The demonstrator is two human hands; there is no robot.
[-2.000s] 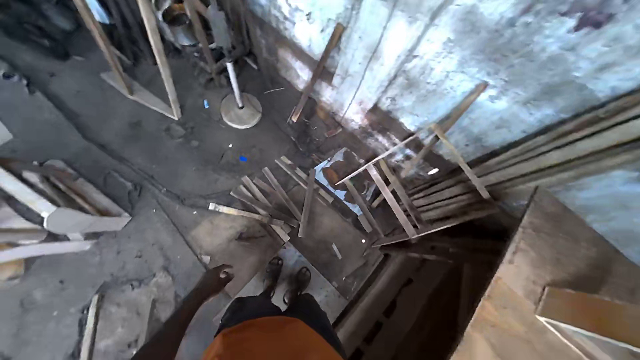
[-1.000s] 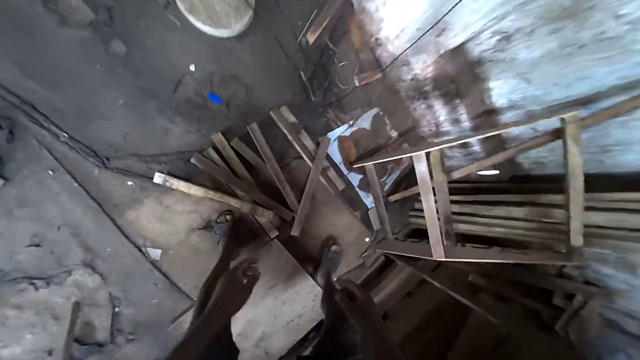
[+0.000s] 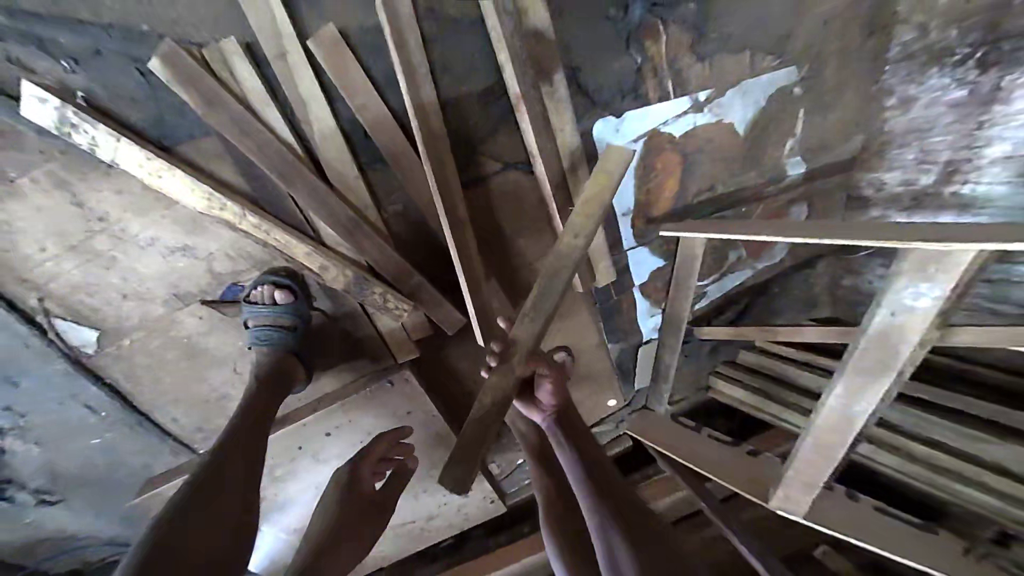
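Note:
My right hand [image 3: 544, 380] grips a short wooden slat [image 3: 572, 240] near its lower part, the slat slanting up to the right above the floor. Off to the left, my left hand [image 3: 372, 472] is empty, its fingers curled but apart, over a pale wooden board [image 3: 336, 448]. Beyond both hands several loose wooden strips lie fanned out, among them a whitish, stained one [image 3: 184, 188], a brown one [image 3: 304, 184] and a longer one [image 3: 432, 160].
A wooden frame [image 3: 864, 368] stands at the right, with stacked timber strips [image 3: 944, 416] behind it. Torn white and brown sheet material [image 3: 664, 160] lies by the wall. My sandalled left foot [image 3: 276, 308] is beside the strips; the other is mostly hidden behind my right hand.
The view has come much closer to the strips. My right hand, with no slat seen in it a second ago, now holds one raised.

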